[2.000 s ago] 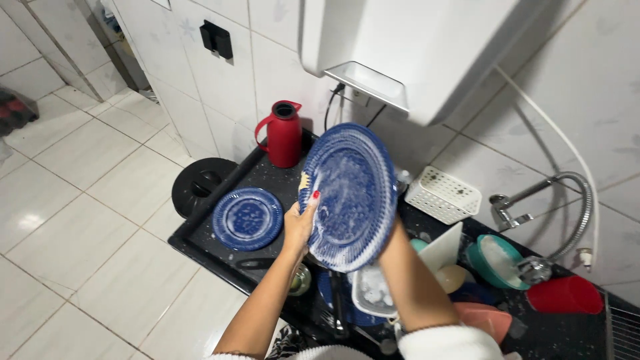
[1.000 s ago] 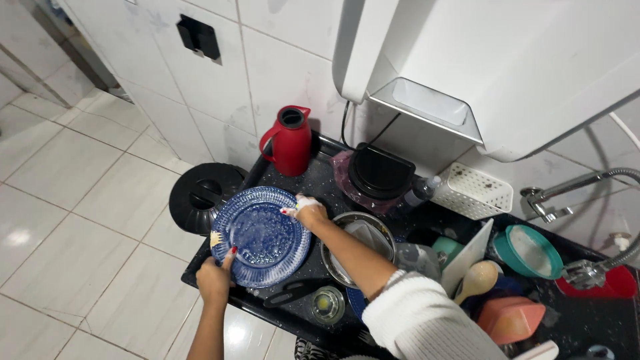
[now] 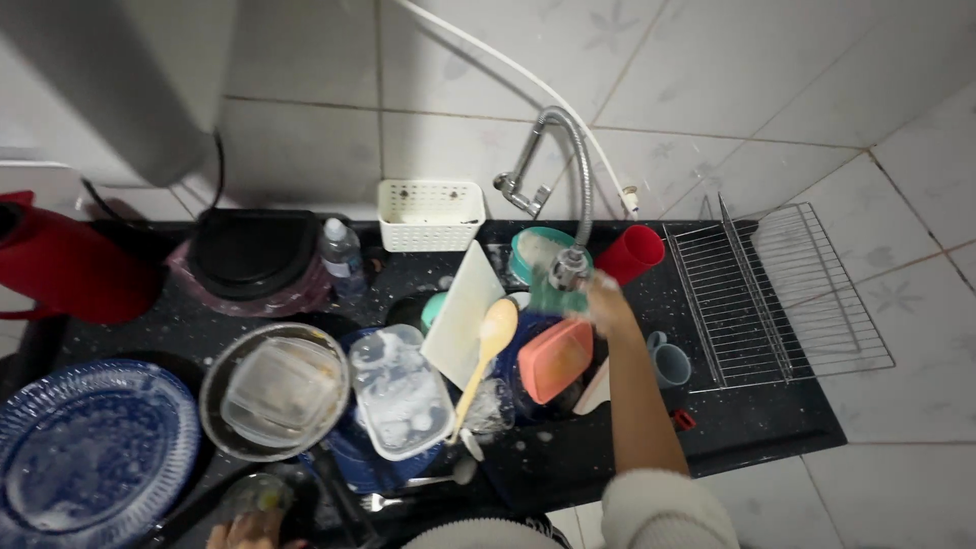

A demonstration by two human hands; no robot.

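Observation:
My right hand (image 3: 604, 303) is blurred beside the faucet's spray head (image 3: 569, 268), against a green cup or sponge-like item (image 3: 555, 296) that is too blurred to name; its grip is unclear. My left hand (image 3: 255, 531) is at the bottom edge, its fingers on or beside a clear glass (image 3: 258, 499), mostly cut off by the frame. The soapy blue plate (image 3: 91, 450) lies at the far left. Near it are a pan holding a clear plastic container (image 3: 282, 389), and a soapy plastic container (image 3: 400, 393) on a blue plate.
A white cutting board (image 3: 463, 316), wooden spoon (image 3: 494, 335), coral container (image 3: 555, 362) and teal bowl (image 3: 534, 248) crowd the sink. Behind are a white basket (image 3: 431, 217) and plastic bottle (image 3: 343, 255). A red cup (image 3: 633, 252), wire dish rack (image 3: 732, 305) and grey mug (image 3: 671, 362) stand right.
Both hands have let go of the blue plate, which now lies at the left. My right hand has moved right to the faucet. The view has swung right.

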